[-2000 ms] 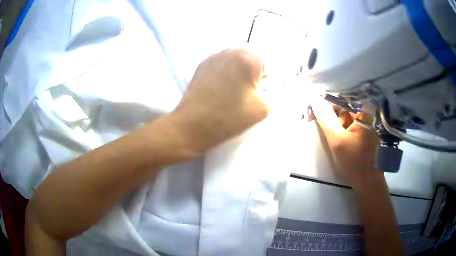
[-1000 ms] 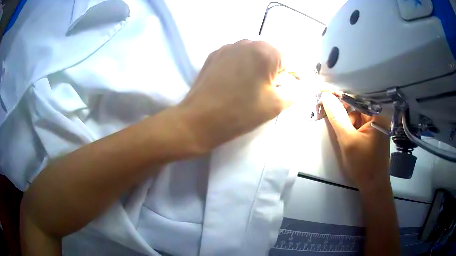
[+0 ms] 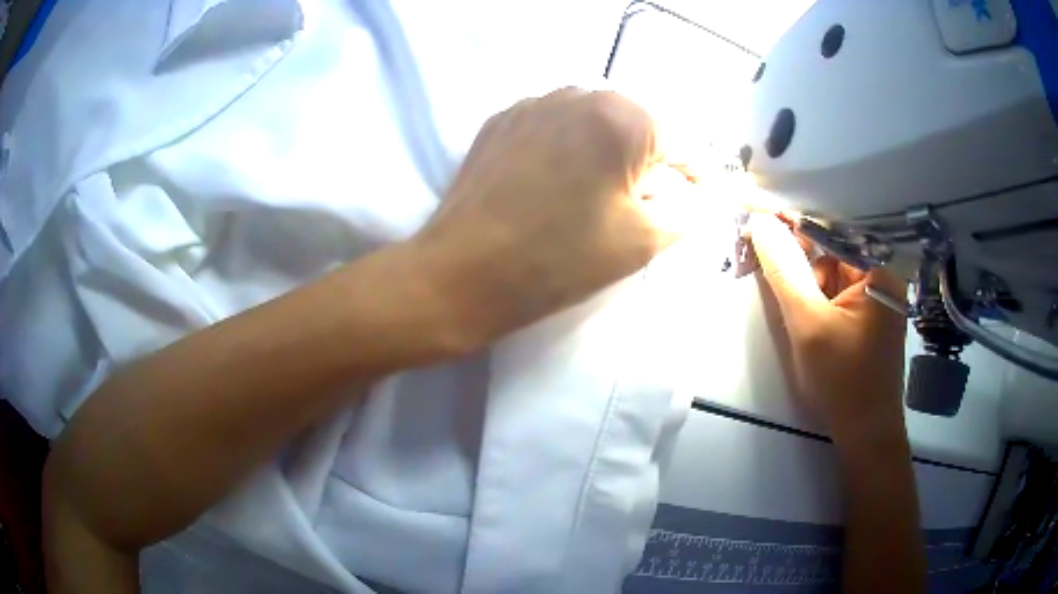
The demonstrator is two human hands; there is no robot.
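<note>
A white garment (image 3: 290,197) lies heaped to the left, and its long folded edge (image 3: 545,441) runs from the table's front up to the needle area. My left hand (image 3: 557,209) is curled at the garment's edge, just left of the needle, its fingertips pinched on the cloth in bright glare. My right hand (image 3: 830,325) is under the sewing machine head (image 3: 905,128), with its fingertips beside the presser foot (image 3: 743,244). Glare and the machine parts hide what the right fingertips touch.
A printed ruler tape (image 3: 743,559) runs along the table's grey front edge. A small dark box (image 3: 1021,499) stands at the lower right. A thread tension knob (image 3: 937,383) hangs from the machine head, right of my right hand. A dark seam crosses the white table.
Since the oldest frame, both hands and the machine head appear further right, largely as the view shifts. Over the last second hands and cloth have barely moved.
</note>
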